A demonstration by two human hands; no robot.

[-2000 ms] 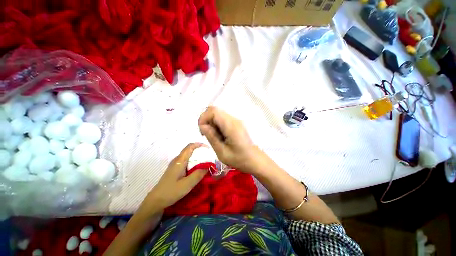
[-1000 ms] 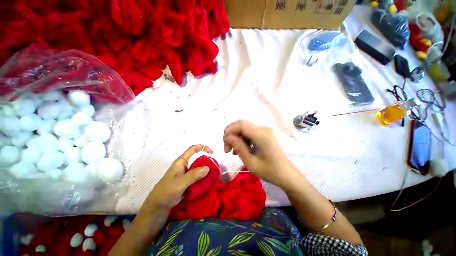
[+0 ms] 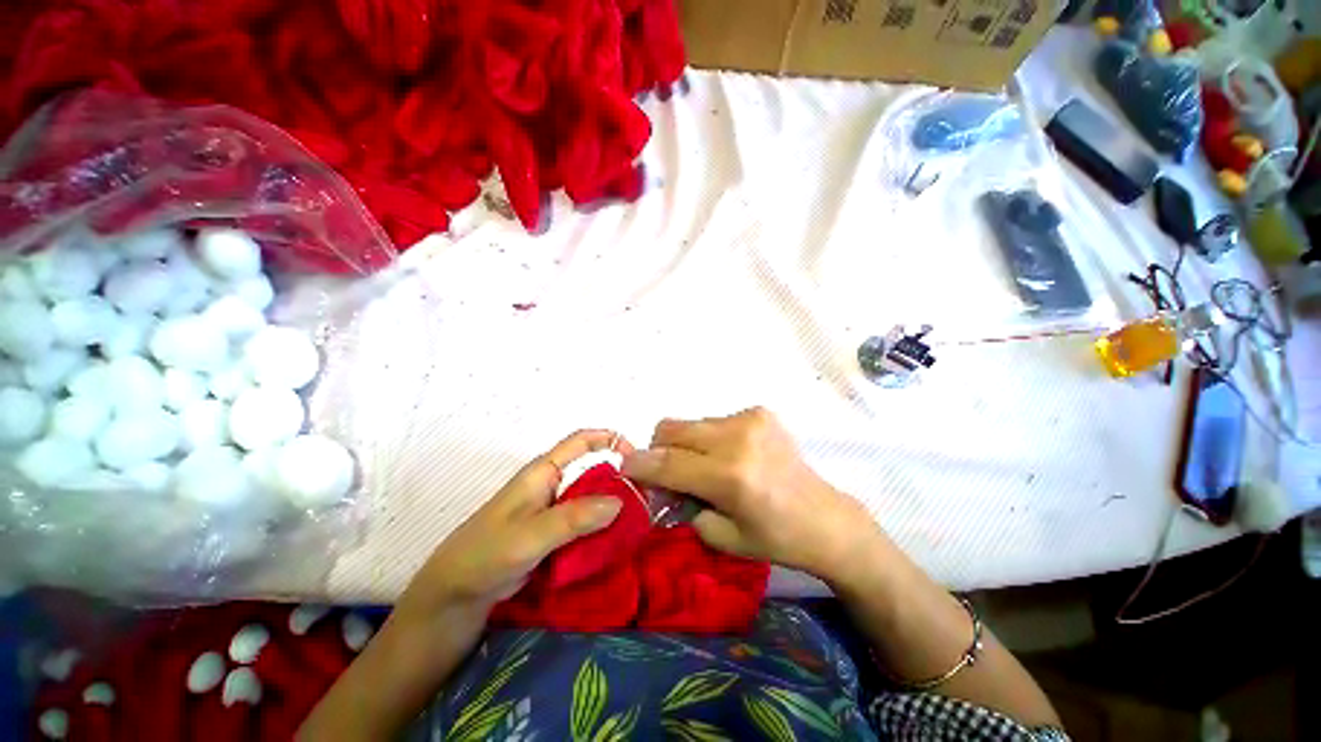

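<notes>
The red plush piece (image 3: 609, 567) lies at the near table edge over the apron. A white ball (image 3: 587, 467) shows as a small white part at its top, under the left fingers. My left hand (image 3: 529, 519) pinches the ball and the plush together, thumb on the red. My right hand (image 3: 753, 486) is at the seam, its fingertips close together beside the ball and touching or nearly touching the left fingertips. A pale thread (image 3: 635, 490) runs over the red. A small dark metallic item (image 3: 669, 507) shows under the right palm. The needle cannot be made out.
A clear bag of white balls (image 3: 189, 420) is at left, with a red plush heap (image 3: 362, 102) behind. A cardboard box (image 3: 869, 41) stands at the back. A round metal holder (image 3: 894, 355), amber-handled tool (image 3: 1137, 348) and smartphone (image 3: 1211, 445) lie at right. Red pieces with white balls (image 3: 246, 667) are below left.
My right hand first moved away to the right, drawing thread out, and is now back down at the ball beside my left fingers. My left hand has kept its hold.
</notes>
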